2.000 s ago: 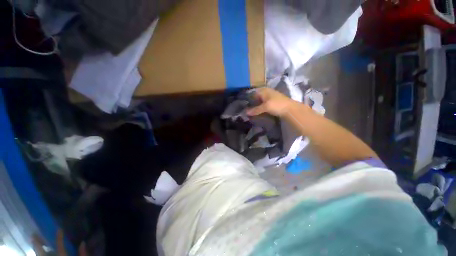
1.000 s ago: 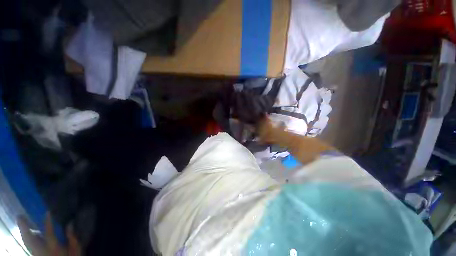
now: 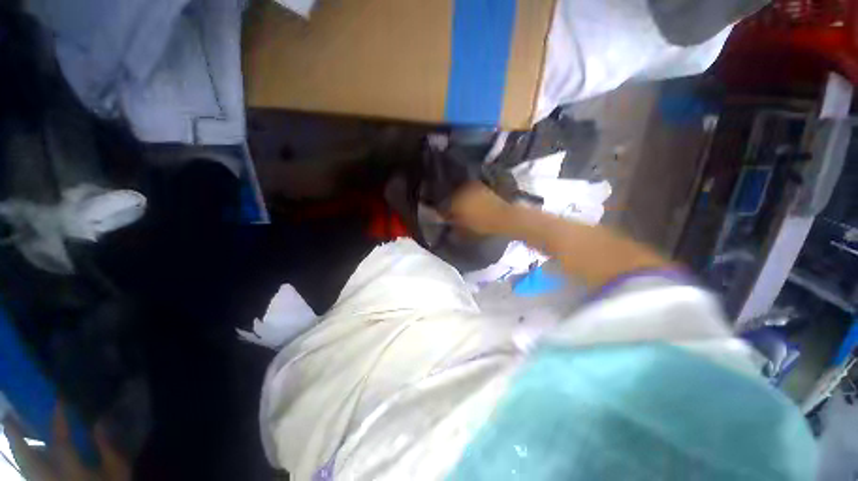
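My right hand [image 3: 470, 209] reaches into a pile of dark and white scraps [image 3: 564, 193] beside and below the cardboard box. It is blurred, its fingers are hidden among dark pieces, and I cannot tell if it grips one. My left hand [image 3: 71, 453] is at the bottom left corner, cut off by the edge and blurred, its fingers apart near a blue edge [image 3: 28, 371], with nothing seen in it. Black cloth [image 3: 198, 329] hangs between my left hand and my light-coloured clothing.
The cardboard box [image 3: 376, 61] with blue tape stands beyond my right hand. White and grey cloth [image 3: 169, 75] hangs at its left, more white cloth [image 3: 602, 56] at its right. A blue scrap [image 3: 538, 280] lies under my right forearm. A red crate [image 3: 795, 19] is at the top right.
My right hand has stayed at the scrap pile, shifting slightly, and the pieces around it have moved. The grey cloth over the box's left part has left view. My left hand remains in the corner.
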